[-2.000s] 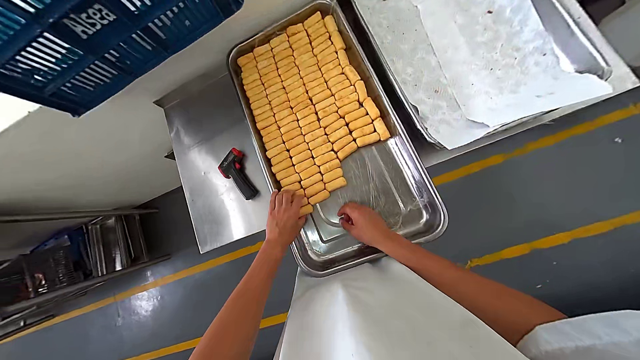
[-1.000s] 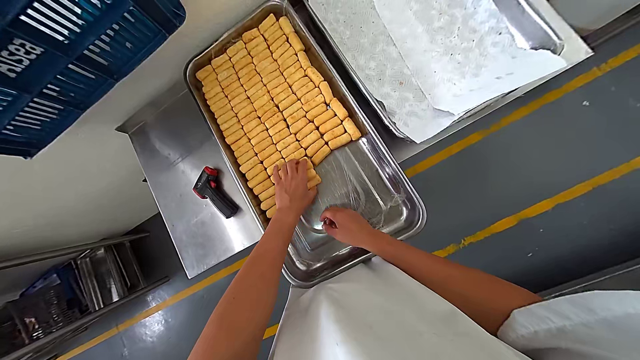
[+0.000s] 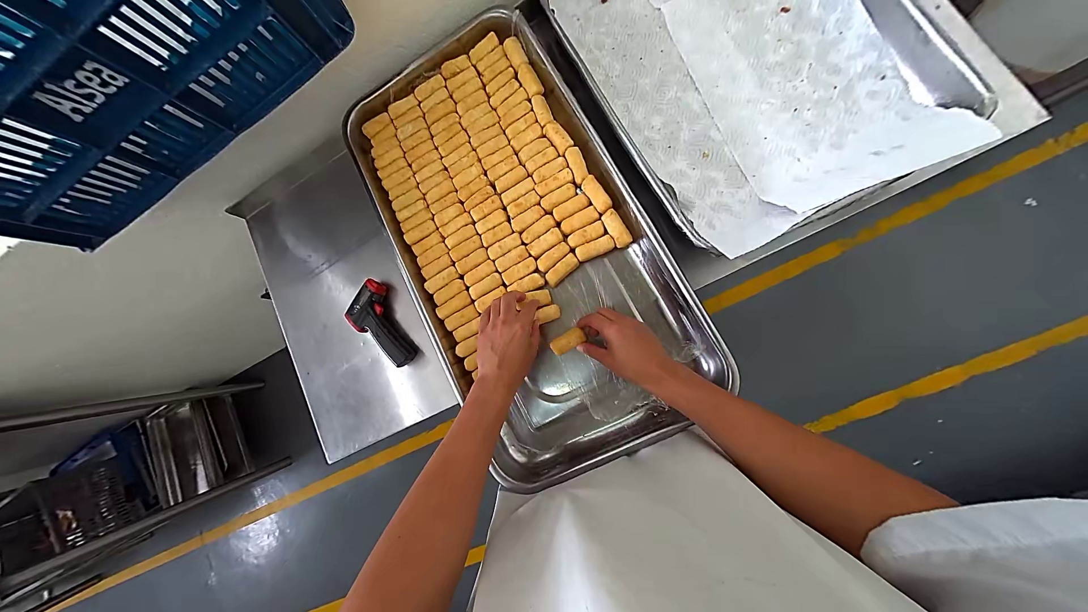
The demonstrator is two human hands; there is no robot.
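Observation:
A deep stainless steel tray (image 3: 722, 361) holds packed rows of small golden breaded rolls (image 3: 484, 183). My left hand (image 3: 507, 336) lies palm down over the lower end of the rows, its fingertips touching rolls there; whether it grips any is hidden. Just to its right, my right hand (image 3: 625, 344) pinches one breaded roll (image 3: 568, 341) between thumb and fingers, low over the bare part of the tray. Clear plastic film (image 3: 608, 382) shows on the tray's floor beneath that hand.
A black and red infrared thermometer gun (image 3: 381, 323) lies on the steel table (image 3: 306, 280) left of the tray. A blue plastic crate (image 3: 170, 110) is at upper left. Another tray lined with white paper towels (image 3: 765, 102) stands at upper right. Metal shelving (image 3: 136, 501) is at lower left.
One roll now shows in my right hand, clear of the rows; before, that hand was closed farther down the tray. My left hand stays over the lower end of the rows.

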